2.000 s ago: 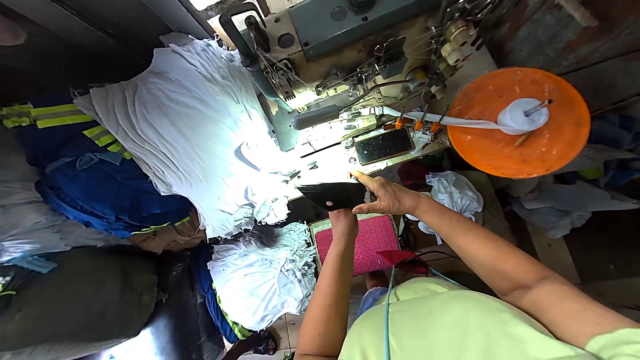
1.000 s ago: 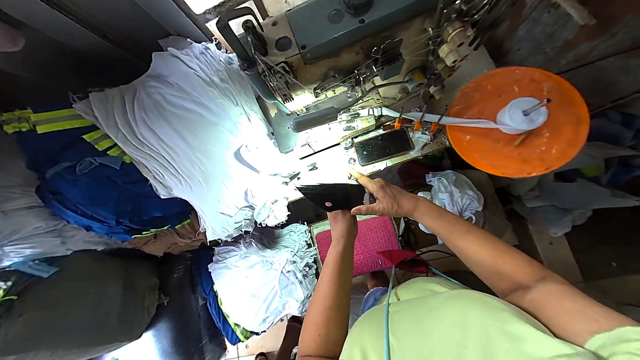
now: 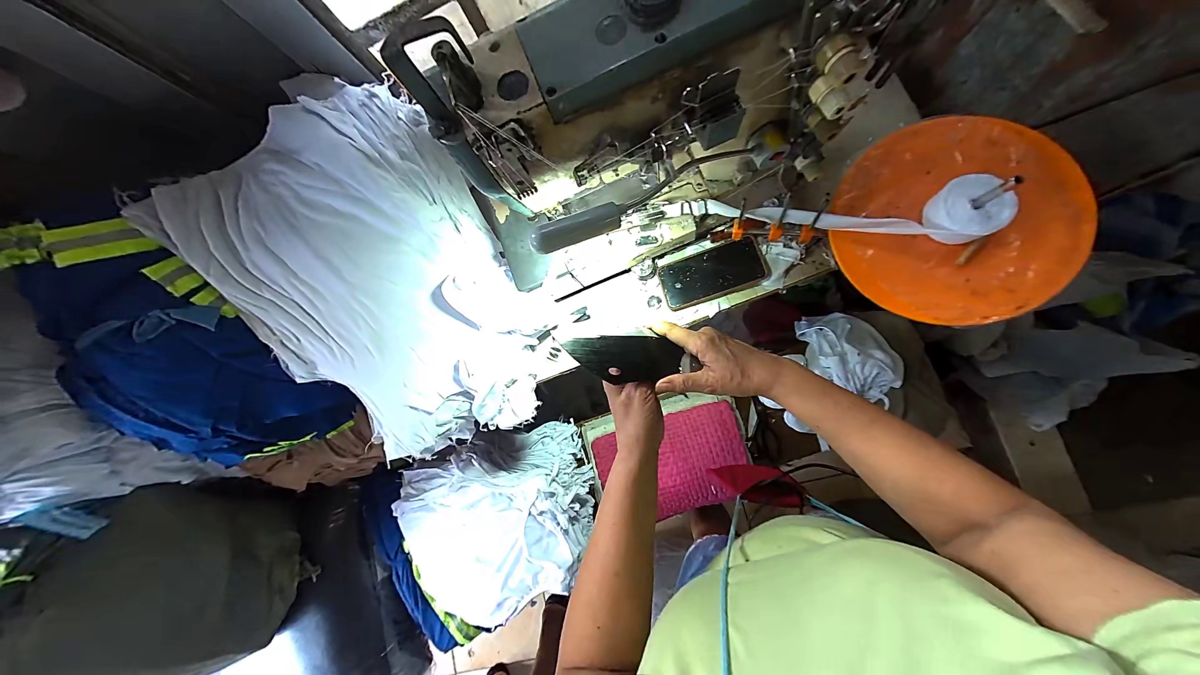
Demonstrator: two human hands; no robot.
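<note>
A flat dark panel, perhaps a phone or tablet (image 3: 626,358), is tilted in front of the sewing machine's bed. Behind its lower edge my left hand (image 3: 634,403) supports it, the fingers mostly hidden. My right hand (image 3: 717,364) grips its right end, thumb and forefinger apart at the edge. Just beyond lies a dark smartphone (image 3: 714,273) on the bed of an industrial sewing machine (image 3: 647,52). White tape (image 3: 834,222) runs from a roll (image 3: 970,208) on an orange disc (image 3: 966,272) through orange-based guides toward the machine.
White cut fabric (image 3: 319,225) is heaped left of the machine, with more white cloth (image 3: 497,525) below it. Blue garments with yellow reflective strips (image 3: 197,375) lie farther left. A pink woven pad (image 3: 694,455) is below my hands; a crumpled white cloth (image 3: 851,361) is to the right.
</note>
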